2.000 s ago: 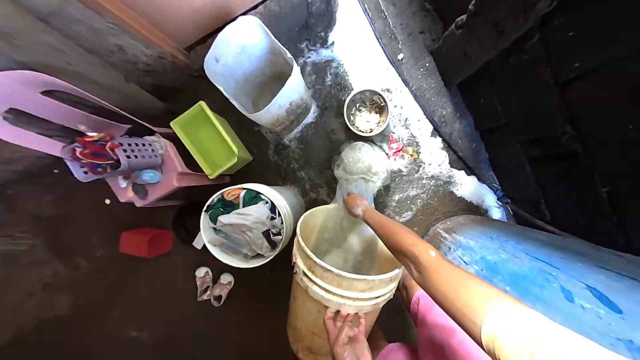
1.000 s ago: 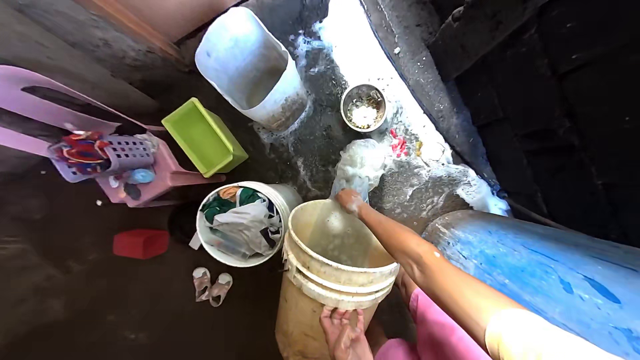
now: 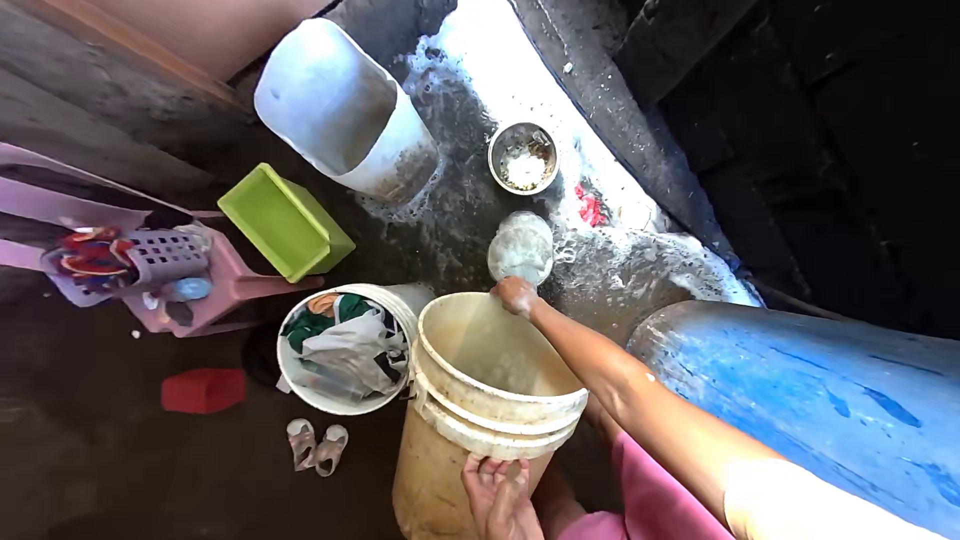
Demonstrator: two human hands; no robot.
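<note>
My right hand [image 3: 516, 295] is closed on the near end of a round, pale dipper [image 3: 520, 246], whose bowl lies just beyond the far rim of a tall cream plastic bucket [image 3: 442, 480]. Cloudy water or wet film in and around the bowl blurs its edge. My right forearm crosses above the bucket's right rim. At the bottom, my left hand [image 3: 501, 491] grips the bucket's lower collar with its fingertips. The bucket's inside looks wet; its bottom is hidden. Left of it stands a white bucket [image 3: 285, 367] with green, white and orange cloth [image 3: 349, 352] inside.
Beyond the dipper are a metal bowl with food scraps [image 3: 525, 161], red scraps [image 3: 590, 206] and a cut white container [image 3: 412, 169]. At left are a green bin [image 3: 277, 225], a pink chair [image 3: 240, 285] with a basket, a red container [image 3: 202, 390] and sandals [image 3: 315, 448]. A blue drum [image 3: 795, 397] stands right.
White splashing water stood beyond my right hand in the earlier frames; now the dipper's rounded bowl shows there. My left hand has stayed on the bucket's collar.
</note>
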